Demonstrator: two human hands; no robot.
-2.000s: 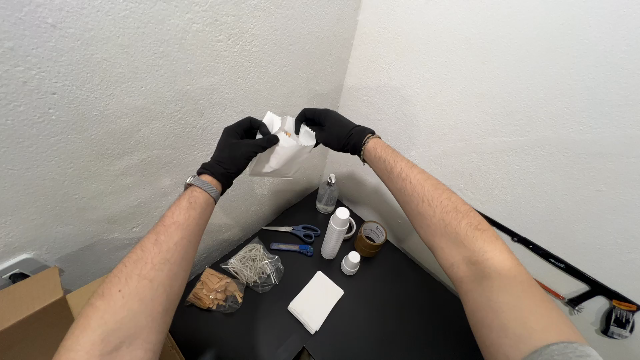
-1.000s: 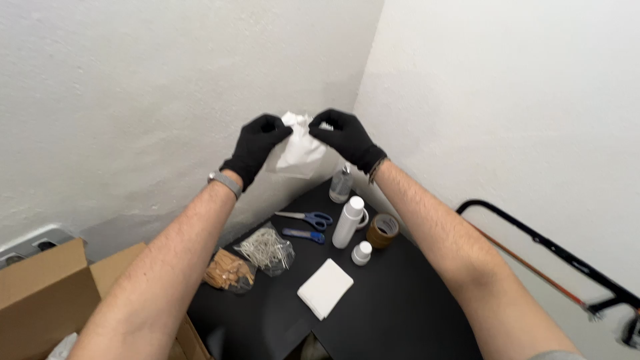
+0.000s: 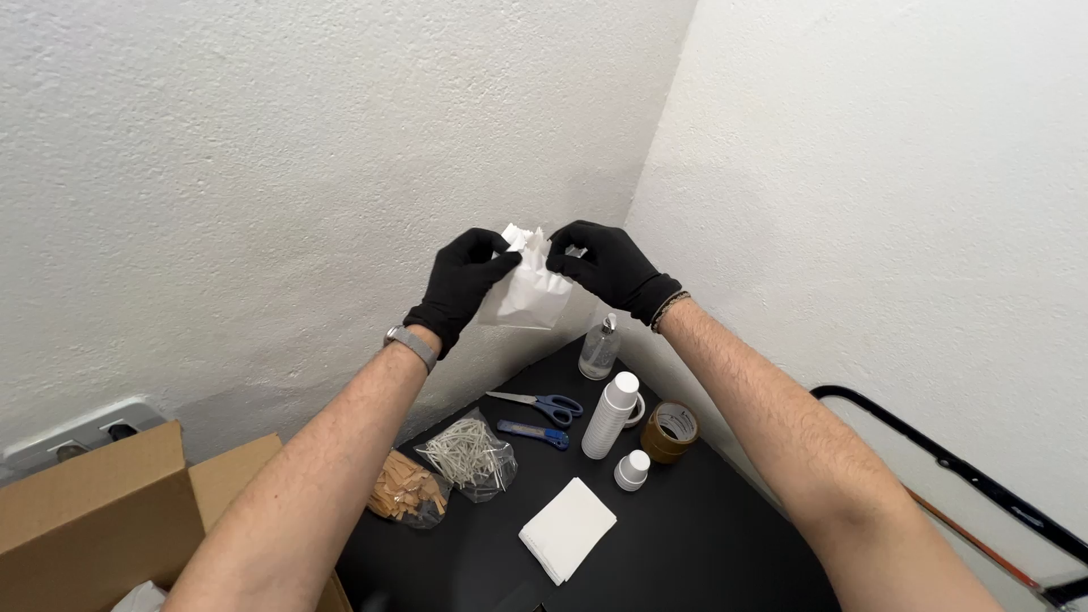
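My left hand (image 3: 466, 285), in a black glove, pinches the left side of a small white paper bag (image 3: 537, 293) near its crumpled top. The right side of that top is between the fingers of my right hand (image 3: 608, 262), also gloved in black. The bag hangs above the far corner of the black table (image 3: 705, 527), with what looks like a clear plastic layer around its lower part. What the bag holds cannot be seen. Beneath it on the table stands a clear pump bottle (image 3: 600, 350), and nearer lies a stack of white paper (image 3: 568, 530).
Scissors (image 3: 552, 406), a blue utility knife (image 3: 533, 433), stacked white cups (image 3: 610, 416), a shorter cup stack (image 3: 631, 471) and brown tape (image 3: 671, 432) are on the table. Bags of white sticks (image 3: 467, 455) and tan pieces (image 3: 408, 490) lie left. A cardboard box (image 3: 102, 518) and a hacksaw (image 3: 943, 463) flank it.
Two seconds ago the bag's top was spread wider between my hands; now it is gathered and crumpled between my fingers.
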